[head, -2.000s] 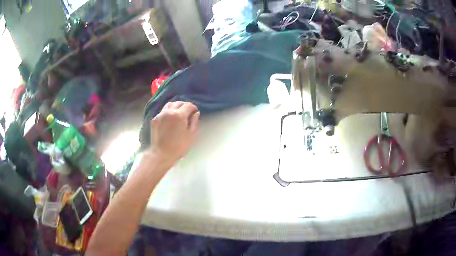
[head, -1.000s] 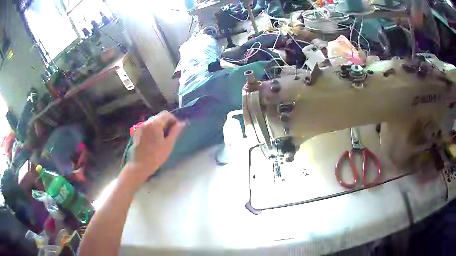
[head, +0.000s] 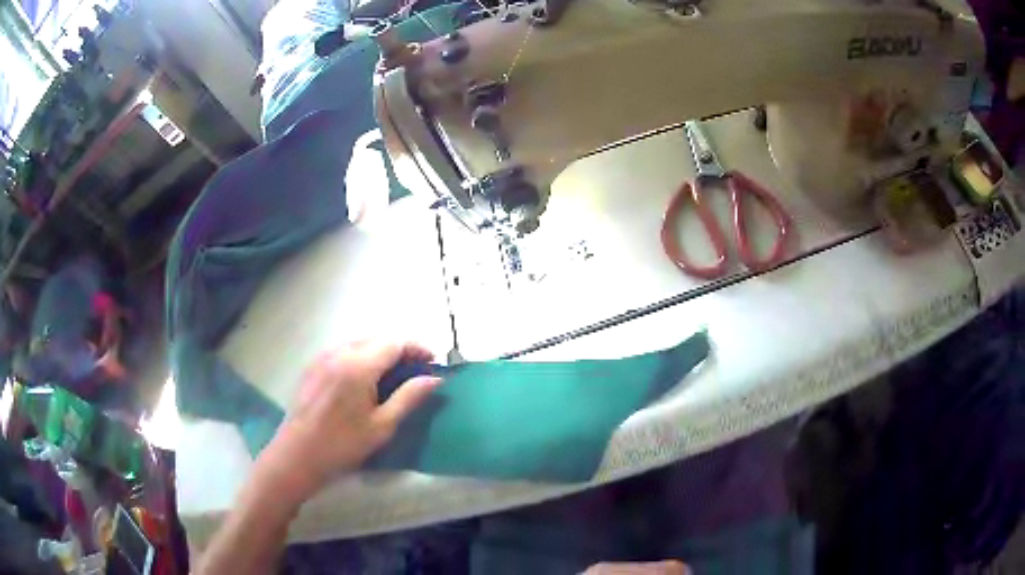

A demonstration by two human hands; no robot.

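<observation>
My left hand [head: 357,407] holds the left end of a teal-green cut fabric panel [head: 528,421] that lies along the front of the white table, partly over its edge. Only a small part of my right hand [head: 637,568] shows at the bottom edge; whether it holds anything cannot be told. The cream sewing machine [head: 697,62] stands behind, with its presser foot and needle [head: 511,249] above the plate and no cloth seen under them. Joined teal pieces [head: 264,191] trail left of and behind the machine head.
Red-handled scissors [head: 726,230] lie right of the needle, blades pointing back. A white guard [head: 365,180] is left of the machine head. A small tin [head: 978,169] and a block with holes [head: 989,234] are at the right end. A green bottle [head: 73,427] is at the left.
The view has shifted down and right. The teal panel now lies on the front of the table in my left hand, which was over the trailing cloth before. Part of my right hand has appeared.
</observation>
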